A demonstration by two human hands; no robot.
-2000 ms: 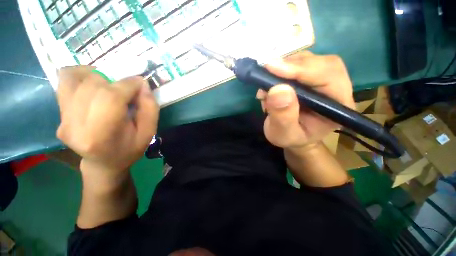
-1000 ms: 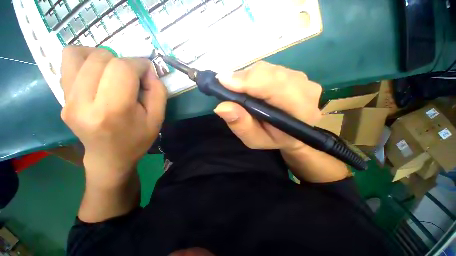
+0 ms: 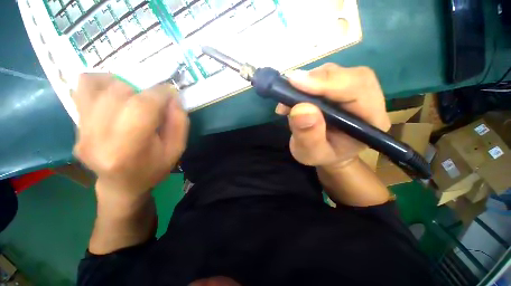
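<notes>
My right hand [image 3: 339,114] holds a black soldering iron [image 3: 347,122] like a pen. Its dark tip [image 3: 221,57] points up-left over the circuit board panels [image 3: 120,28] and looks raised above them. The panels sit in a glaring white tray [image 3: 336,47]. My left hand [image 3: 131,125] is blurred, its fingers pinched at the tray's near edge beside a small shiny module [image 3: 180,80]. What the fingertips pinch is hidden. A green band [image 3: 126,82] shows on a finger.
The dark green mat [image 3: 398,50] lies under the tray. A long black object [image 3: 468,42] lies on it at the right. Open cardboard boxes [image 3: 465,156] stand below the bench at the right. My lap in dark clothing is below the tray.
Since one second ago the iron has moved back up-right, its tip away from the small module. A second before that, the tip was similarly away. My left hand has shifted slightly down.
</notes>
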